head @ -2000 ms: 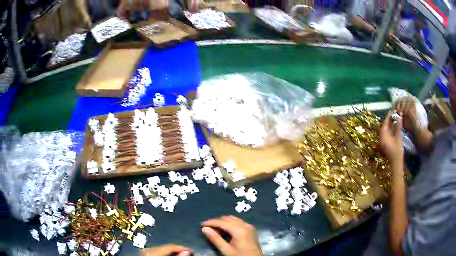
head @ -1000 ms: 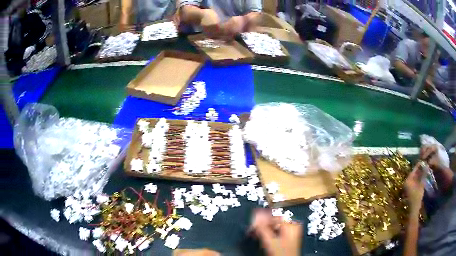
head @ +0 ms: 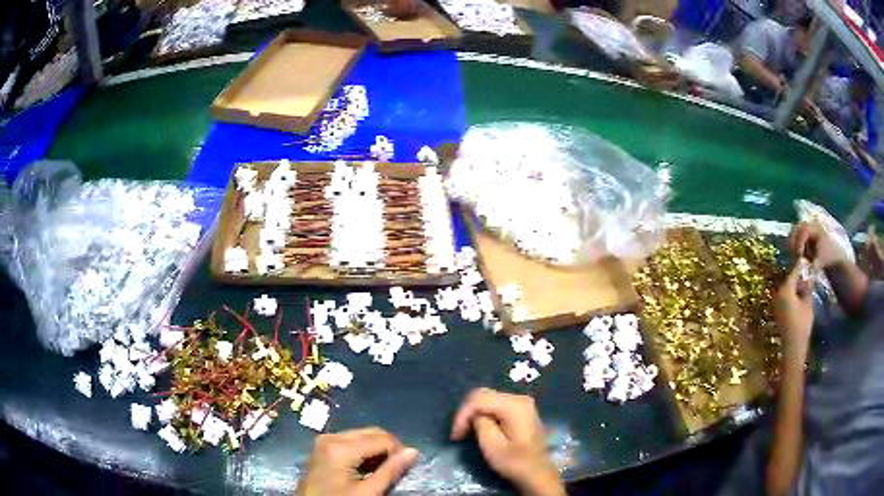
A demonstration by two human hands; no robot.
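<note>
My left hand (head: 357, 463) is at the bottom centre over the dark green bench, fingers curled; whether it holds a small part cannot be seen. My right hand (head: 506, 434) is just right of it, fingers curled in, their inside hidden. In front of my hands lie loose white housings (head: 383, 325). At their left is a tangled pile of brass contacts with red wires (head: 228, 378), with white covers (head: 314, 415) around it. Behind is a cardboard tray of wired modules (head: 225, 218), white rows alternating with red-brown wire bands.
A clear bag of white parts (head: 116, 252) is at left; another bag (head: 528, 189) rests on a cardboard tray (head: 562, 291). Brass contacts (head: 688, 329) fill a tray at right. An empty tray (head: 289, 77) lies on a blue sheet (head: 417, 97). A co-worker's hands (head: 809, 257) are at far right.
The view has shifted. My left hand has come further into view from the bottom edge. My right hand has moved back from the loose white housings toward the bench's near edge.
</note>
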